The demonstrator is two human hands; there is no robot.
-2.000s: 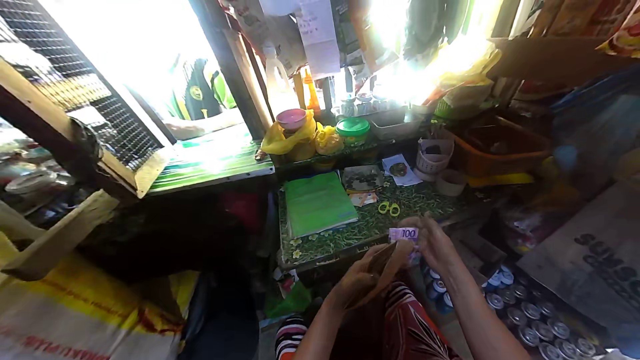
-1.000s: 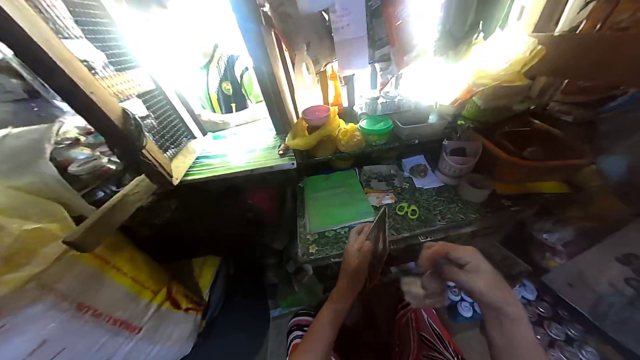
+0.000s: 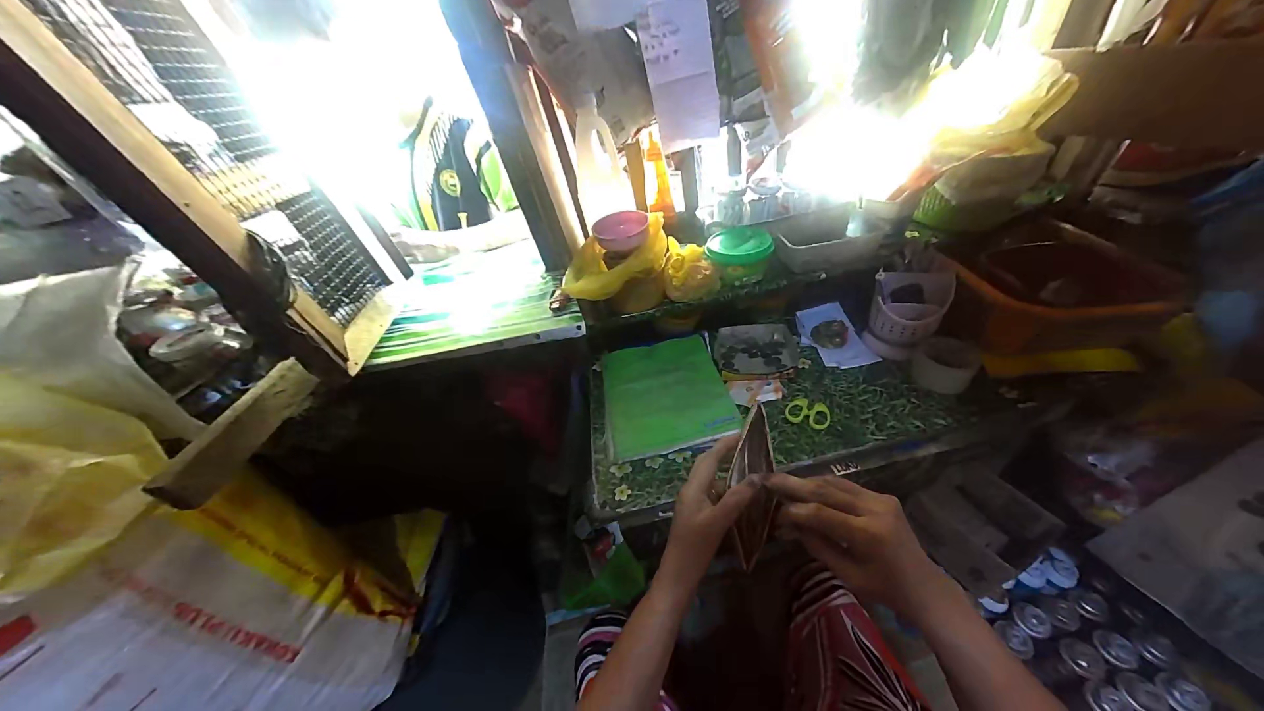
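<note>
My left hand [image 3: 703,504] grips a brown wallet or pouch [image 3: 752,494] at its left side, with the mouth parted upward. My right hand [image 3: 839,518] touches its right side, fingertips at the opening; whether they pinch anything inside cannot be seen. Both hands are above my lap, before the table's near edge. Beyond them on the leaf-patterned tabletop lie a green folder or notebook [image 3: 667,397], yellow-green-handled scissors [image 3: 808,414], a shallow tray of small dark pieces [image 3: 756,350] and a white paper [image 3: 837,336] with a small item on it.
A ledge behind holds a pink bowl [image 3: 621,229], a green-lidded tub [image 3: 739,253] and a grey basin [image 3: 829,242]. An orange crate [image 3: 1066,296] stands right. Cans [image 3: 1076,622] are at lower right, sacks [image 3: 197,592] at left. A person [image 3: 459,178] is outside the window counter [image 3: 474,301].
The purple banknote seen in my hands two seconds ago is out of sight. My right hand, apart from the wallet a second ago, has moved left to its opening.
</note>
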